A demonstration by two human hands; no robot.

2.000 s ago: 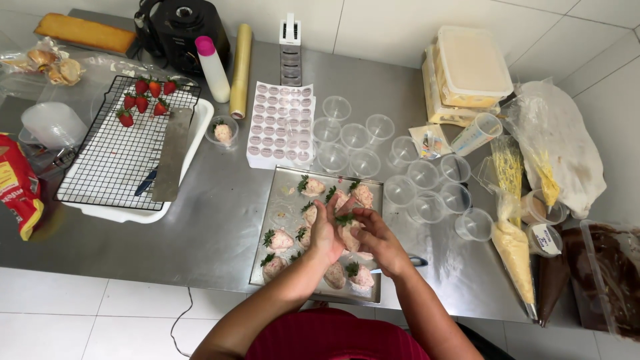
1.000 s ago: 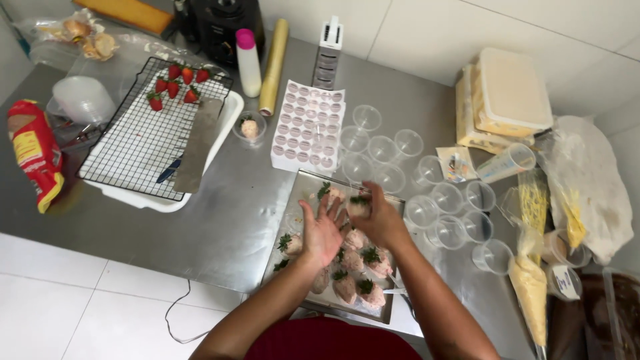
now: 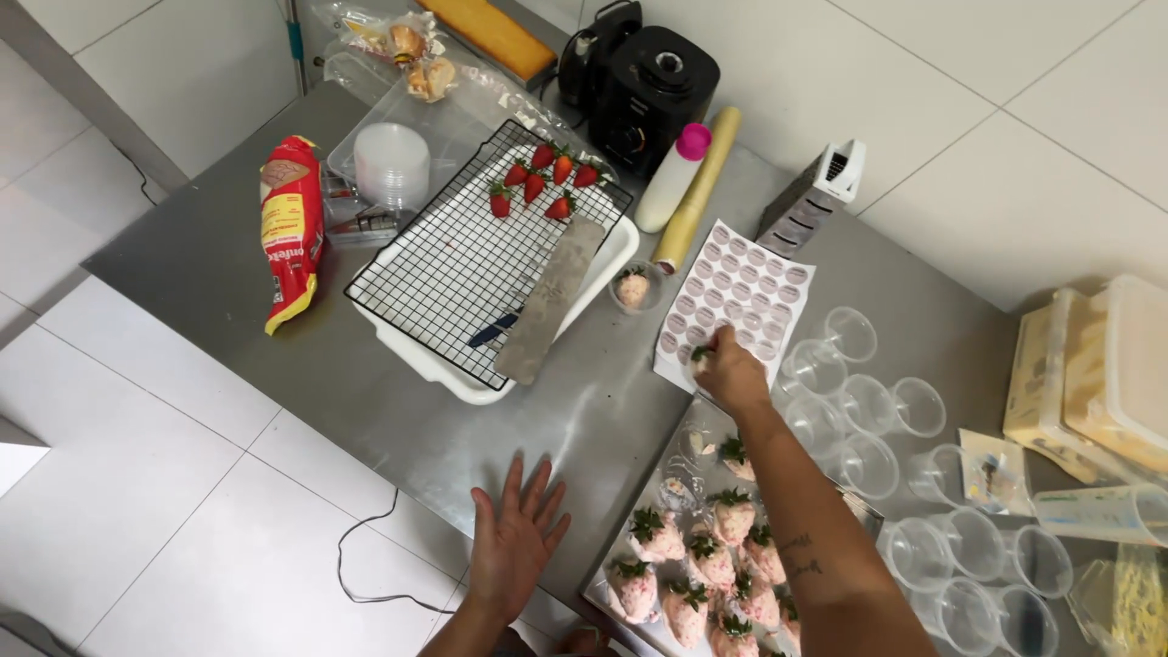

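My left hand (image 3: 518, 543) is spread with its palm up above the steel table's front edge, left of the metal tray (image 3: 613, 573), and holds nothing. My right hand (image 3: 733, 372) pinches a coated strawberry (image 3: 702, 359) by its green leaves, over the lower part of the sheet of round stickers (image 3: 735, 290); the fingers hide part of it. Several strawberries in a pale pink coating (image 3: 686, 613) lie in the tray, partly under my right forearm. A clear cup (image 3: 636, 288) with one coated strawberry stands left of the sheet.
A wire rack (image 3: 429, 265) on a white tub carries red strawberries (image 3: 534, 187) and a metal scraper (image 3: 552, 301). Clear plastic cups (image 3: 867, 404) stand at the right. A bottle (image 3: 673, 182), a box grater (image 3: 810, 201) and a black appliance (image 3: 652, 96) stand behind.
My hands have moved apart from over the tray. The right one is now over the sticker sheet with a coated strawberry, the left one at the table's front edge. The view has swung left.
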